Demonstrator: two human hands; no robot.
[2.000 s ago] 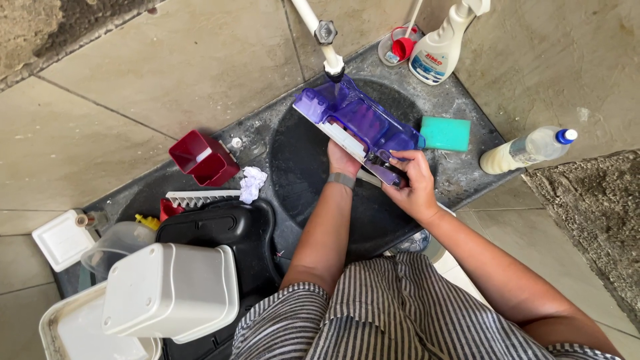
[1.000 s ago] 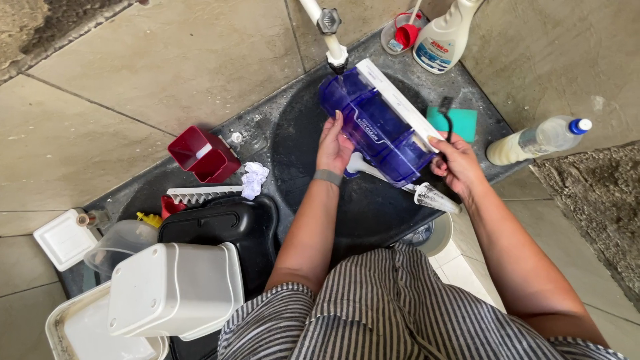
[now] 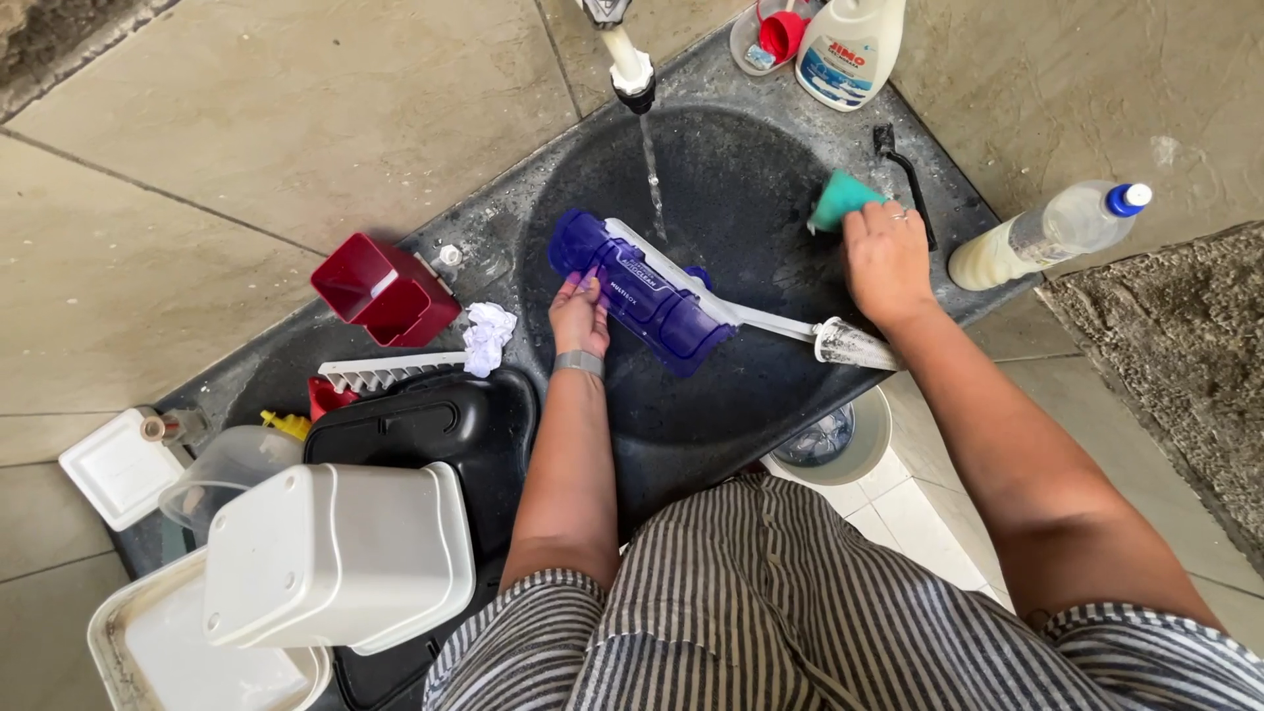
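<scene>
My left hand (image 3: 580, 314) grips the left part of a translucent purple plastic container (image 3: 647, 296) with a white strip, over the dark sink basin (image 3: 691, 415). Right of it, my right hand (image 3: 884, 252) holds a green sponge (image 3: 841, 200) by its right end. Water runs from the tap (image 3: 634, 84) into the basin, just beyond the container. A white brush (image 3: 854, 344) with a cone-shaped end lies across the near right rim, its handle reaching toward the container. A small black part with a curved arm (image 3: 910, 183) lies on the counter beyond my right hand.
A spray bottle (image 3: 847, 49) and a blue-capped bottle (image 3: 1052, 232) stand at the right. Left are a red holder (image 3: 385, 291), crumpled paper (image 3: 488, 339), a black tray (image 3: 425, 420) and white tubs (image 3: 341, 553). A bucket (image 3: 859, 434) stands below the counter's near edge.
My right hand has left the purple container and taken hold of the green sponge. The black part now lies on the counter. Water now runs from the tap.
</scene>
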